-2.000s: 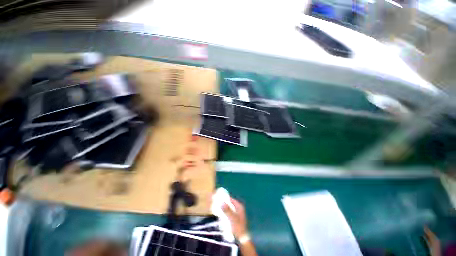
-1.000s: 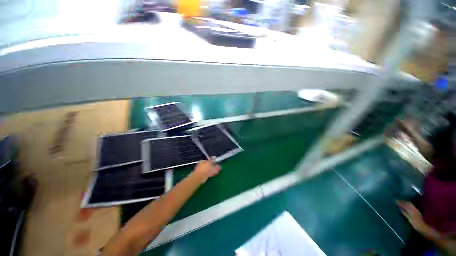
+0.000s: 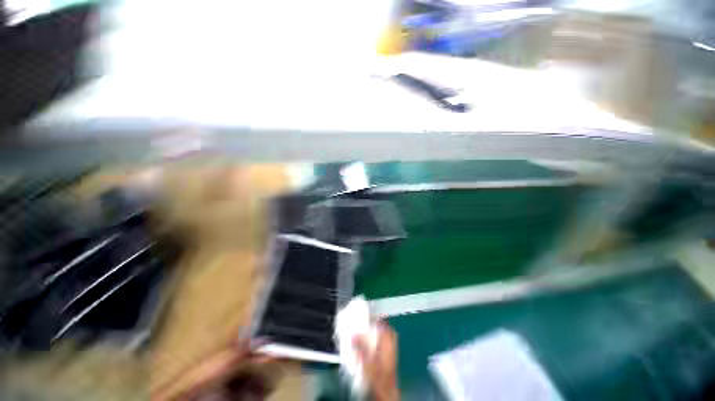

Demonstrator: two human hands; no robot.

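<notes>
A small solar panel (image 3: pixel 306 294), black with a white edge, is in front of me, blurred by motion. My left hand (image 3: pixel 247 364) grips its lower left corner. My right hand (image 3: pixel 380 352) holds a crumpled white cloth (image 3: pixel 355 329) at the panel's lower right edge. Behind it, a smaller group of panels (image 3: pixel 361 219) lies partly on the green table, partly hidden by the held panel. A loose heap of panels (image 3: pixel 102 282) lies at the left, strongly blurred.
A brown cardboard sheet (image 3: pixel 208 274) lies between the heap and the held panel. A white sheet stack (image 3: pixel 498 368) is on the green table (image 3: pixel 619 329) at the lower right. A raised white shelf with a grey edge (image 3: pixel 439 145) crosses behind, with a black tray (image 3: pixel 430 90) on it.
One second ago a hand reached to the panel group. Now a panel is held nearer to me, between both hands, and the cloth shows at its edge. The view has shifted.
</notes>
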